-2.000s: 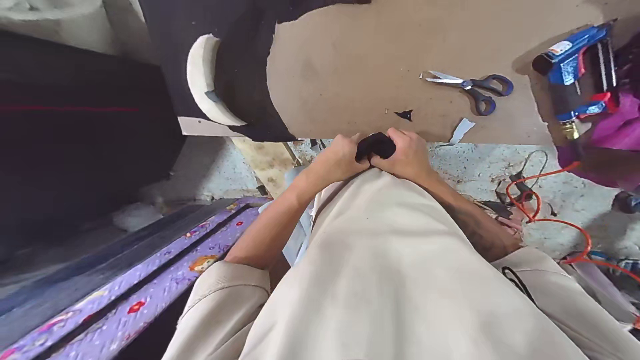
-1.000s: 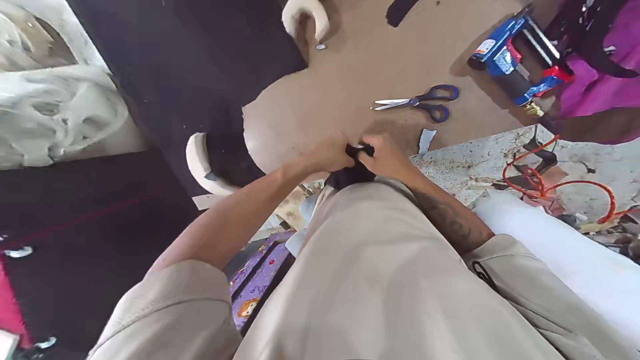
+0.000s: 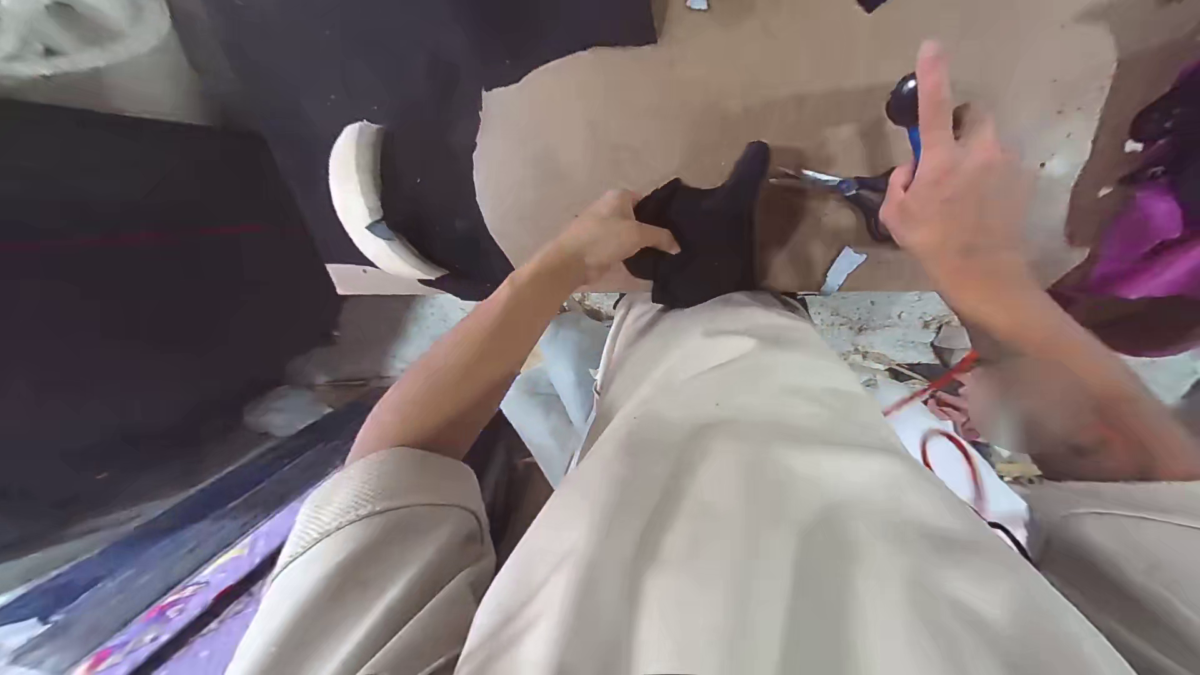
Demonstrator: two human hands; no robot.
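Note:
My left hand (image 3: 609, 234) grips the left part of a black fabric-covered piece (image 3: 712, 239) at the table's front edge, against my clothing. A curved arm of this piece points up and right. Over the table to its right, my blurred right hand (image 3: 961, 178) is closed around a blue and black pneumatic staple gun (image 3: 911, 117), mostly hidden by the hand, with the index finger extended. Scissors with dark handles (image 3: 867, 192) lie between the black piece and my right hand, their blades pointing left. A small pale scrap (image 3: 844, 269) rests near the front edge.
Black fabric (image 3: 422, 56) covers the left part of the brown table surface (image 3: 562, 122). On it lies a curved white piece (image 3: 356, 197). An orange-red hose (image 3: 937, 384) runs below my right forearm. Magenta material (image 3: 1144, 244) is at the right, and a large dark panel (image 3: 141, 328) at the left.
My hands were together at the black piece and are now apart. My right hand has moved right and taken hold of the staple gun, which lay on the table. More of the black piece now shows.

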